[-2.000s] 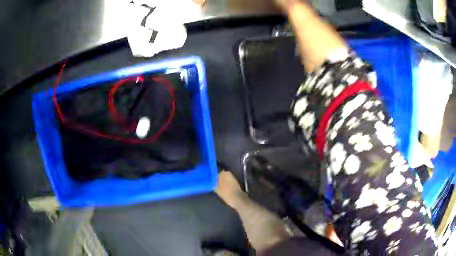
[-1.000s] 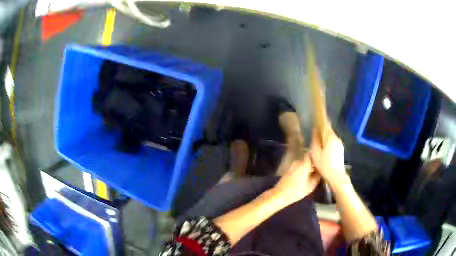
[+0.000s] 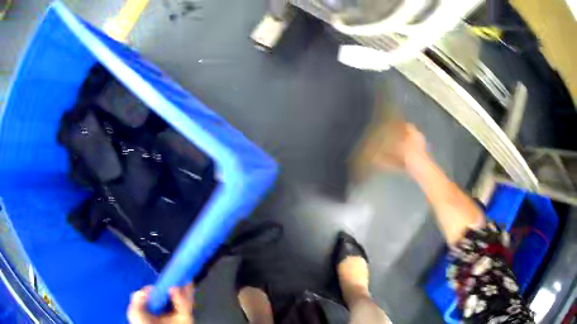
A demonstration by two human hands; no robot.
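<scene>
A deep blue plastic crate (image 3: 228,190) fills the left side, with black pieces (image 3: 139,171) heaped inside. My left hand (image 3: 163,305) is at the bottom edge, partly cut off, with its fingers closed over the crate's near rim. My right hand (image 3: 397,147) is stretched out low over the grey floor, right of the crate, and is blurred. It holds a flat tan piece, which looks like the cardboard sheet (image 3: 367,149); its edges are smeared by motion. The two hands are far apart.
Small dark scraps (image 3: 183,9) lie on the floor at the top. A table underside and metal frame (image 3: 468,107) curve across the upper right. Another blue crate (image 3: 443,285) with a red cord stands at lower right. My feet (image 3: 351,256) are at bottom centre.
My left hand has left the tan piece and taken hold of the crate rim. My right hand has reached forward with the tan piece. The crate now looks larger and closer.
</scene>
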